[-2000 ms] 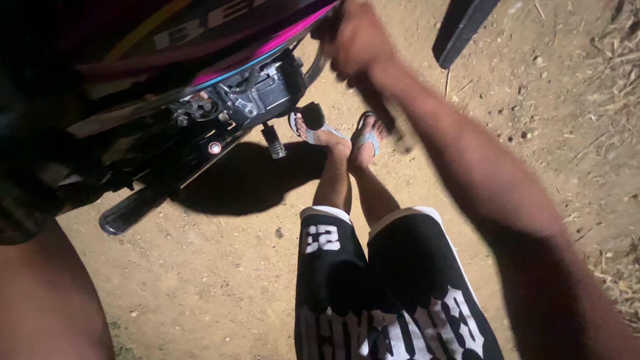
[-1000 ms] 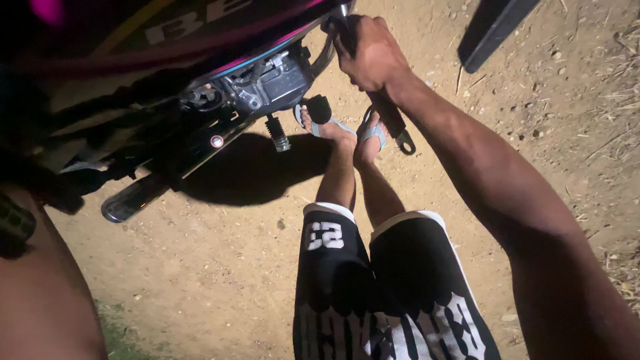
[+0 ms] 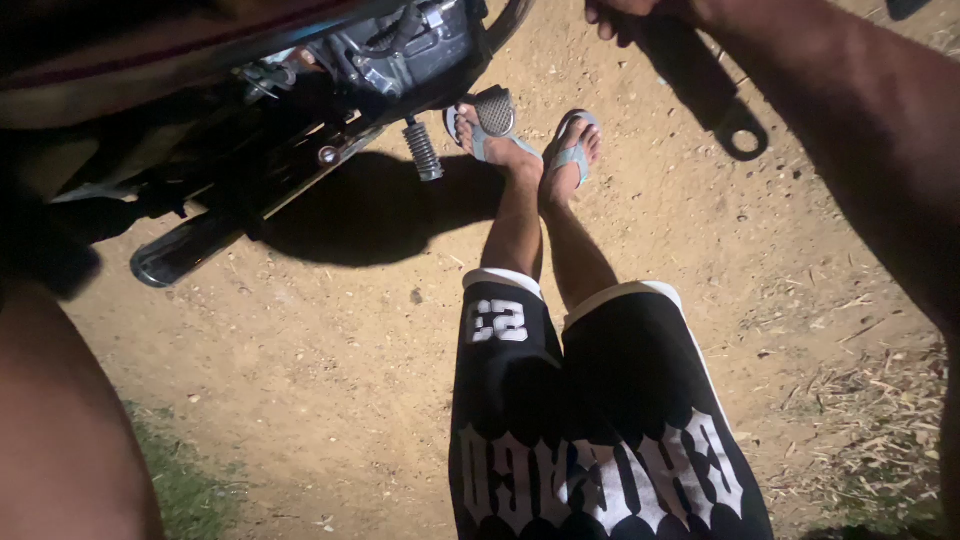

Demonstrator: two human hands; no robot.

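My right hand [image 3: 626, 9] is cut off by the top edge, with its fingers curled around a dark flat-handled tool [image 3: 697, 82]. The handle slants down to the right and ends in a round hole; its working end is out of view, so its kind is unclear. My left forearm [image 3: 67, 420] rises along the left edge toward a dark, blurred part of the motorcycle, and the left hand cannot be seen. The motorcycle [image 3: 420, 45] fills the upper left. Its engine, ribbed foot peg [image 3: 422, 150], textured pedal [image 3: 495, 111] and exhaust silencer [image 3: 180, 251] show.
Sandy ground [image 3: 337, 375] lies under the motorcycle, with its shadow beside the foot peg. My feet in grey flip-flops [image 3: 574, 154] stand close to the pedal. Dry straw [image 3: 877, 435] lies at the lower right and grass [image 3: 180, 480] at the lower left.
My right hand has moved up and to the right with the tool, away from the motorcycle's front part, and is now mostly out of frame.
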